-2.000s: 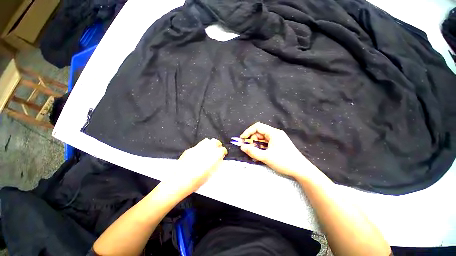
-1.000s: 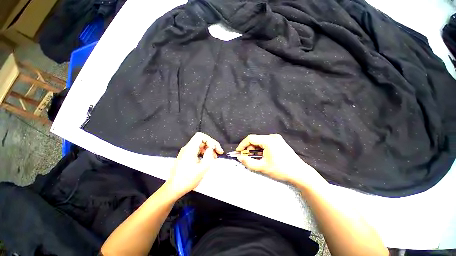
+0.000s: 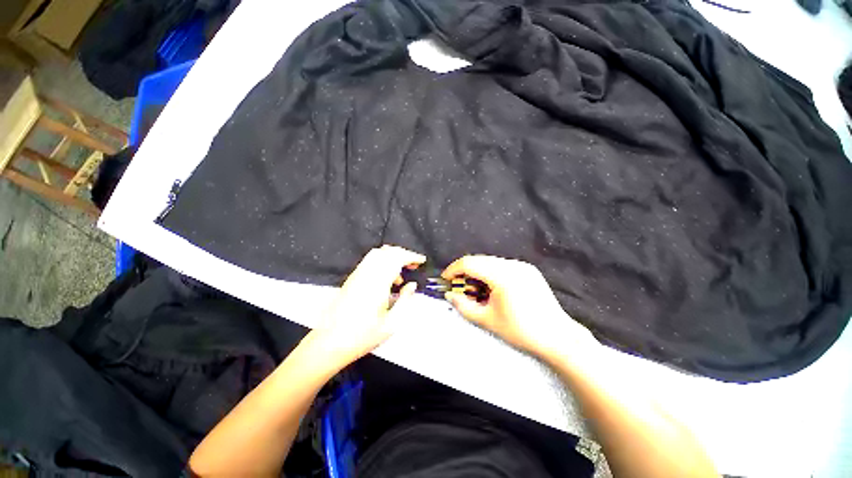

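A black garment (image 3: 504, 187) flecked with pale lint lies spread over the white table, its bottom hem near me. My left hand (image 3: 381, 285) pinches the hem between thumb and fingers, with a bit of dark cloth showing at the fingertips. My right hand (image 3: 500, 294) holds small thread snips (image 3: 437, 284), their silvery tips pointing left at the hem, close to my left fingertips. Any loose thread is too small to tell. An oval opening near the top of the garment shows white table through it.
The white table's (image 3: 220, 260) near edge runs below my hands. A blue bin (image 3: 161, 91) and wooden stool (image 3: 47, 140) stand at the left. Cardboard (image 3: 56, 26) is at the top left. Dark garments (image 3: 177, 345) are heaped below the table's left edge.
My left hand has closed on the hem and my right hand has stayed close beside it with the snips. The garment's left corner sits slightly higher in view.
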